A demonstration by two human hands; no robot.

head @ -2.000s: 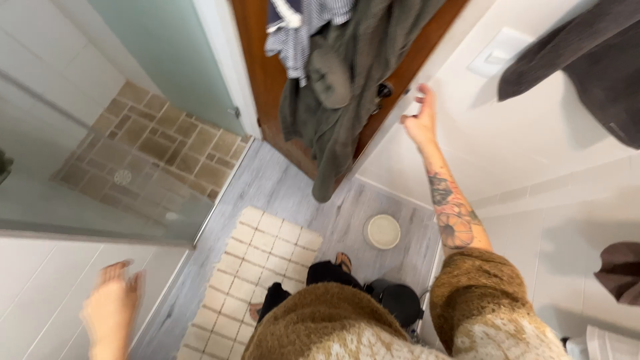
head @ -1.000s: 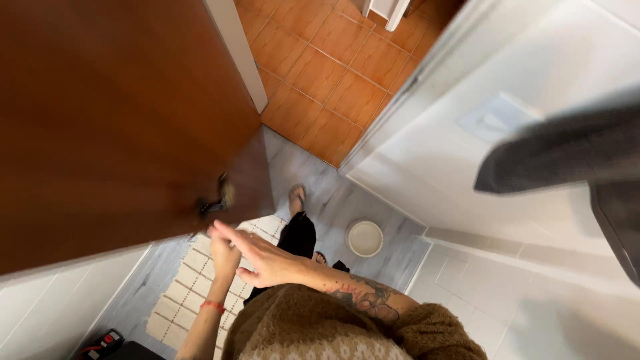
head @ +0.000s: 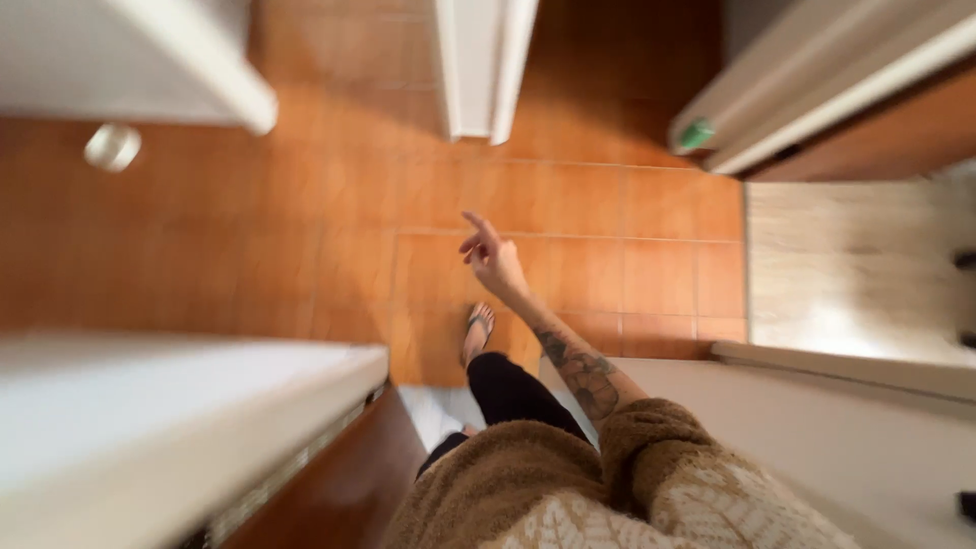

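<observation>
My right hand (head: 492, 259) reaches out ahead of my body over the orange floor tiles (head: 564, 198), fingers apart and holding nothing. A tattooed forearm leads back from it to a brown fuzzy sleeve (head: 656, 435). Out of the frame is my left hand. Below the right hand, my sandalled foot (head: 479, 324) stands on the tiles, and part of the other foot shows behind on the grey floor (head: 438, 408). The brown wooden door (head: 366, 465) is at lower left, beside its white frame.
White wall ends (head: 476, 69) stand ahead. A small white round object (head: 113, 146) lies at far left. Something green (head: 696, 133) is on the right door frame. Beyond a threshold at right is a pale wood-look floor (head: 831, 267). White walls flank me at both sides.
The view has moved from the bathroom through the doorway to the orange-tiled floor. My hands, close together near the door handle one second ago, are apart; the left has left the view.
</observation>
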